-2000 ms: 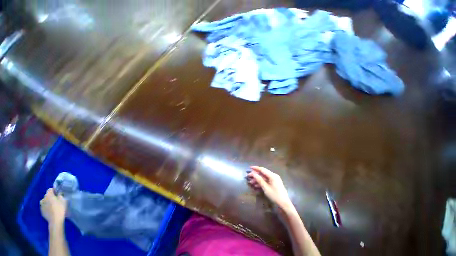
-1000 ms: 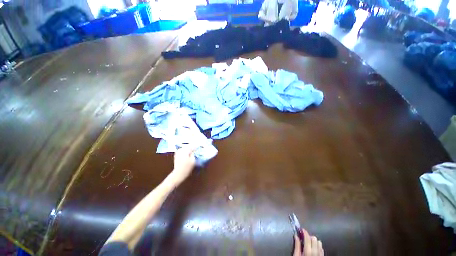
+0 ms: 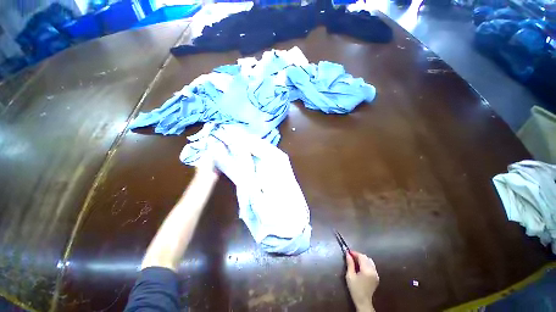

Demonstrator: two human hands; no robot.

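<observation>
A light blue shirt (image 3: 274,195), nearly white under glare, stretches from the blue pile toward me. My left hand (image 3: 207,159) is on its upper left part and grips the cloth; the fingers are partly lost in glare and folds. The crumpled pile of light blue shirts (image 3: 244,97) lies just beyond and touches it. My right hand (image 3: 361,268) is near the front of the table, closed around thread snips (image 3: 342,242) with a dark red handle, blades pointing up and away. The snips are apart from the cloth.
The shiny brown table (image 3: 390,177) has a yellow-taped edge. Dark garments (image 3: 268,30) lie at the far side. A cream cloth bundle (image 3: 529,198) sits at the right end by a pale crate (image 3: 542,135). Blue bins (image 3: 116,15) stand at the far left. A pale scrap lies near my right hand.
The near shirt was bunched by the pile and now extends toward me. My left hand went from the bin to the pile. My right hand, empty at first, picked up the snips from the table.
</observation>
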